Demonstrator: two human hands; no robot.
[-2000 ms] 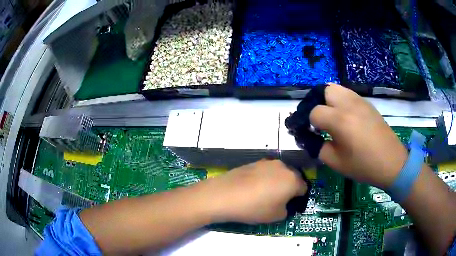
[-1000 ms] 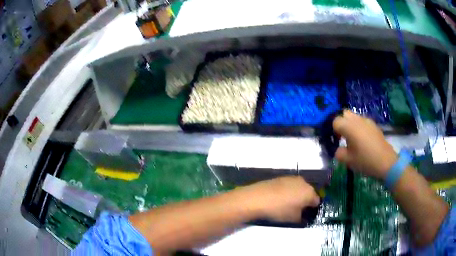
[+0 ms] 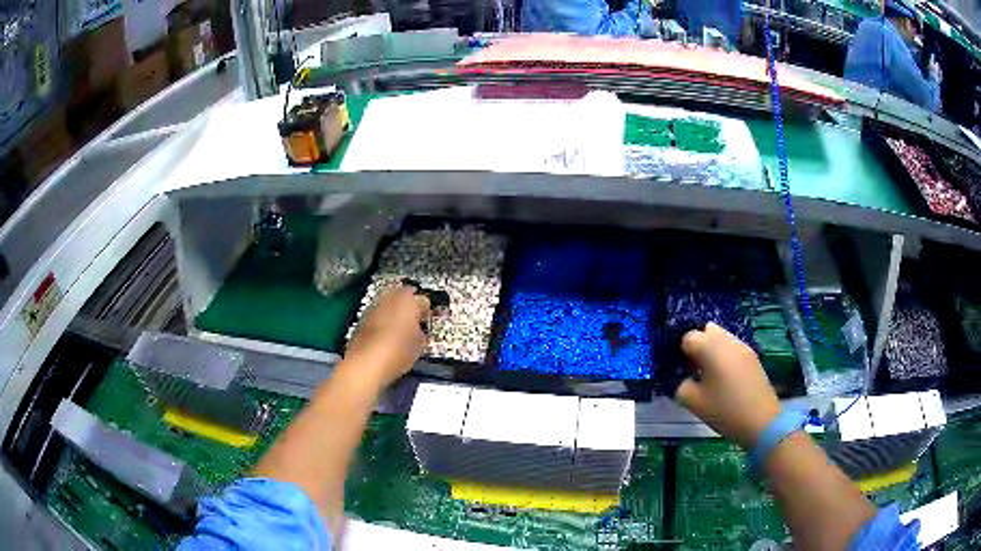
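Note:
My left hand (image 3: 396, 328) reaches over the bin of off-white components (image 3: 465, 282). Its black-covered fingertips are at the pieces, and whether it grips any is hidden. My right hand (image 3: 731, 379) is curled at the front edge of the bin of dark blue-purple components (image 3: 705, 309), with the blue band on its wrist. Its fingertips are dark and its contents cannot be told. The bright blue components (image 3: 581, 331) lie in the middle bin. The green circuit board (image 3: 377, 474) lies below, with a finned heatsink (image 3: 522, 436) and yellow strip at its far side.
A white shelf (image 3: 484, 188) runs above the bins, with papers and an orange-black device (image 3: 315, 127). A blue coiled cord (image 3: 788, 205) hangs at right. More finned heatsinks (image 3: 194, 371) stand left and right. A clear bag (image 3: 342, 258) lies left. People in blue are behind.
My left hand has moved from over the board up and left to the off-white bin. My right hand stays near the bins' front edge. The view has tilted up, showing the upper shelf.

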